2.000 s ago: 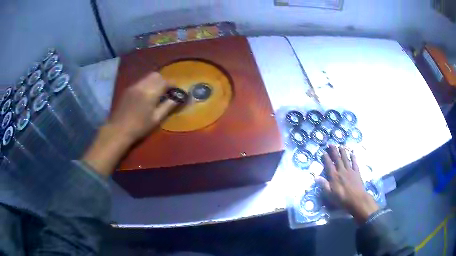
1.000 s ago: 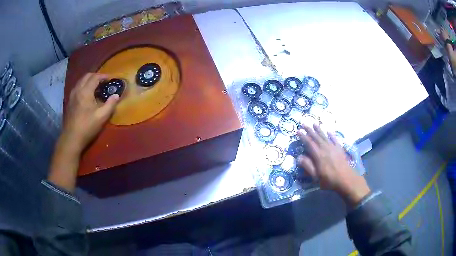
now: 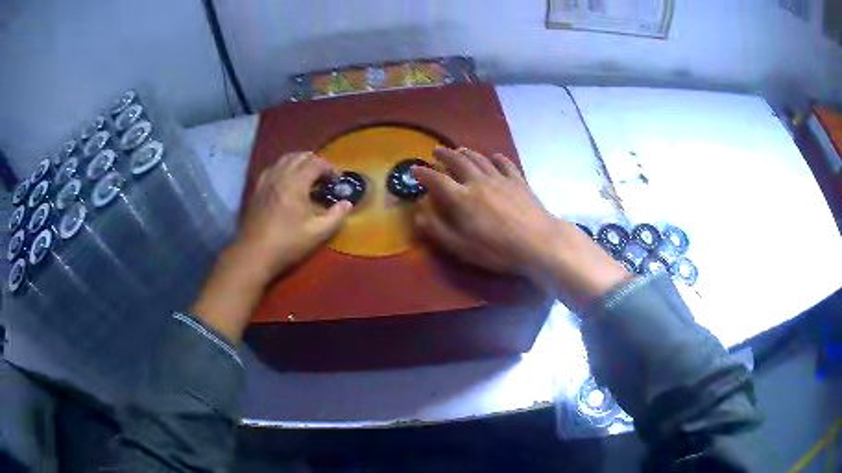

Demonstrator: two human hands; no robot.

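Note:
Two dark ball bearings are side by side on the yellow-orange round plate (image 3: 374,231) in the top of the red-brown box (image 3: 397,337). My left hand (image 3: 291,208) has thumb and fingers around the left bearing (image 3: 345,188). My right hand (image 3: 475,208) is at the right bearing (image 3: 406,179), with fingertips at its right side and top. Whether either bearing is lifted off the plate cannot be told.
A clear blister tray with bearings (image 3: 645,236) lies at the right, partly hidden by my right forearm. A tall clear stack with bearings on top (image 3: 111,245) stands at the left. A strip with yellow patches (image 3: 378,78) lies behind the box.
My right hand has left the blister tray and come to the right bearing on the plate. My left hand stays at the left bearing. The camera view has shifted.

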